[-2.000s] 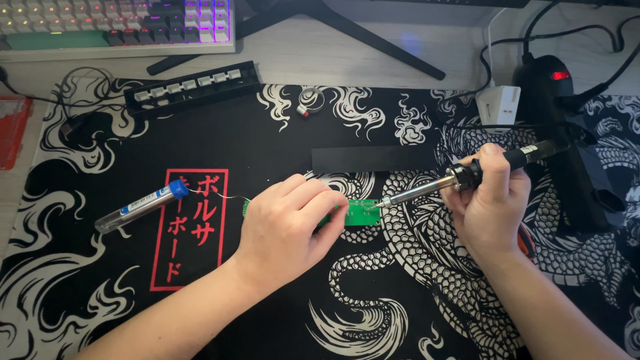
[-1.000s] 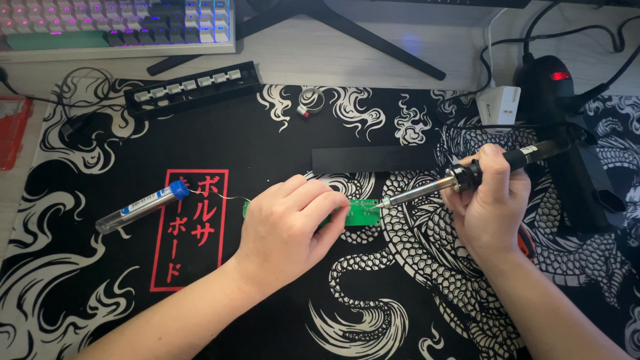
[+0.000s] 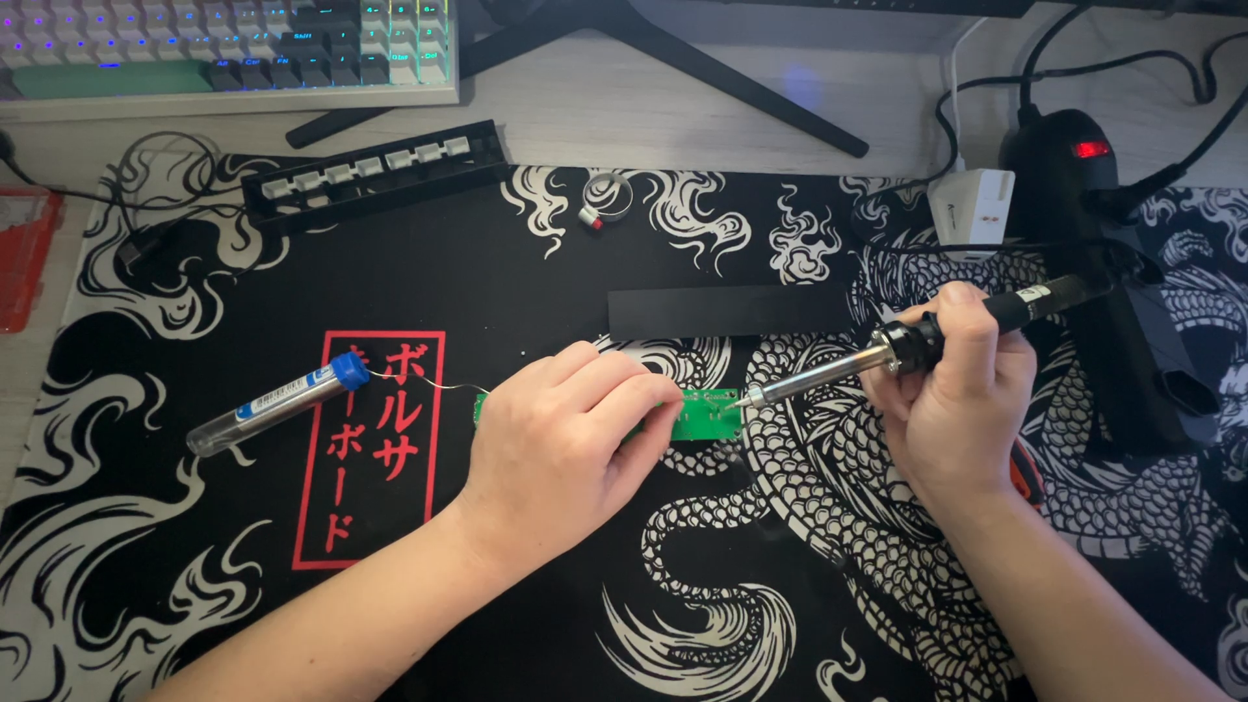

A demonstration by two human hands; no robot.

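Note:
A narrow green circuit board point(image 3: 710, 417) lies on the black patterned desk mat. My left hand point(image 3: 570, 444) covers much of it, thumb and forefinger pinched over its right part. Solder wire point(image 3: 444, 385) runs from a clear tube with a blue cap point(image 3: 292, 402) to behind that hand and seems to be held in the pinch, though its end is too small to see. My right hand point(image 3: 960, 390) grips a soldering iron point(image 3: 824, 378) by its black handle. The iron's tip points left and meets the board near its right end.
Behind the board lies a flat black strip point(image 3: 731, 310). Farther back are a black case with white key switches point(image 3: 380, 175), a coiled strap point(image 3: 606, 200), a keyboard point(image 3: 234, 97) and a monitor stand point(image 3: 751, 83). A power strip point(image 3: 1072, 195) with a white plug point(image 3: 973, 207) and cables stands at right.

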